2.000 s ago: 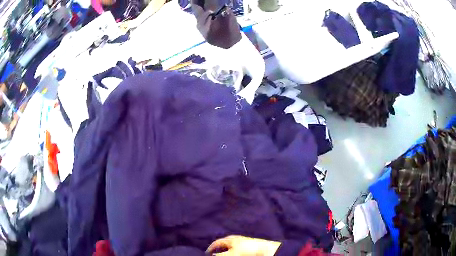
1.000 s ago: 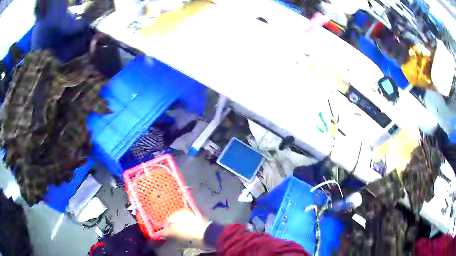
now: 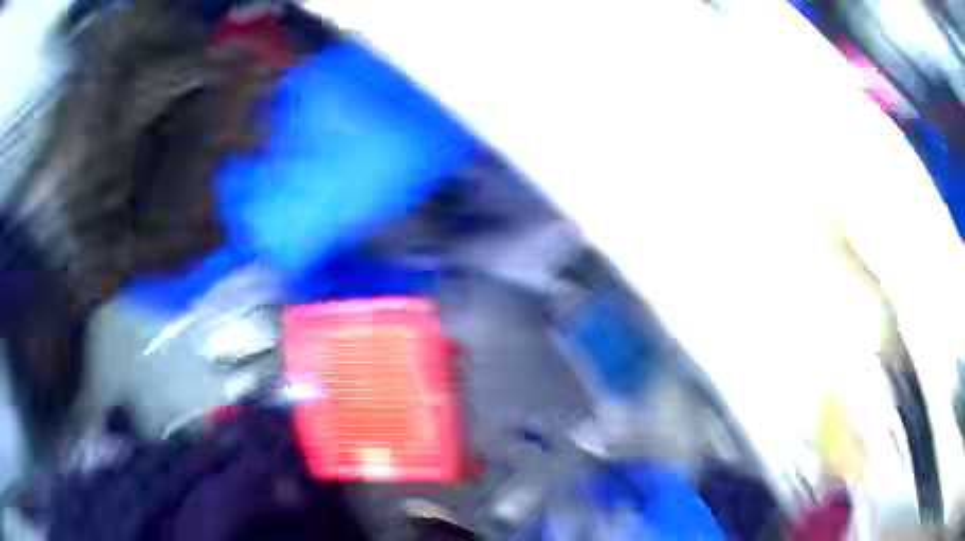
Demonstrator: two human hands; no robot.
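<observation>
The frame is strongly blurred. A red-orange stool with a ribbed-looking top [image 3: 376, 391] is on the floor left of centre. Dark navy cloth [image 3: 201, 486] lies in a heap at the lower left, against the stool's left side. Neither of my hands can be made out. A small maroon patch [image 3: 822, 518] at the bottom right edge may be a sleeve, but no hand shows with it.
A blue crate [image 3: 339, 169] stands beyond the stool, beside dark brownish cloth [image 3: 106, 180]. A white table [image 3: 677, 159] curves down the right. A blurred blue pedal [image 3: 614, 338] is near its edge. More blue [image 3: 656, 502] shows at the bottom.
The view has swung and blurred. The hand and maroon sleeve at the stool a second ago no longer show there. The stool now shows more upright in the picture, its top uncovered.
</observation>
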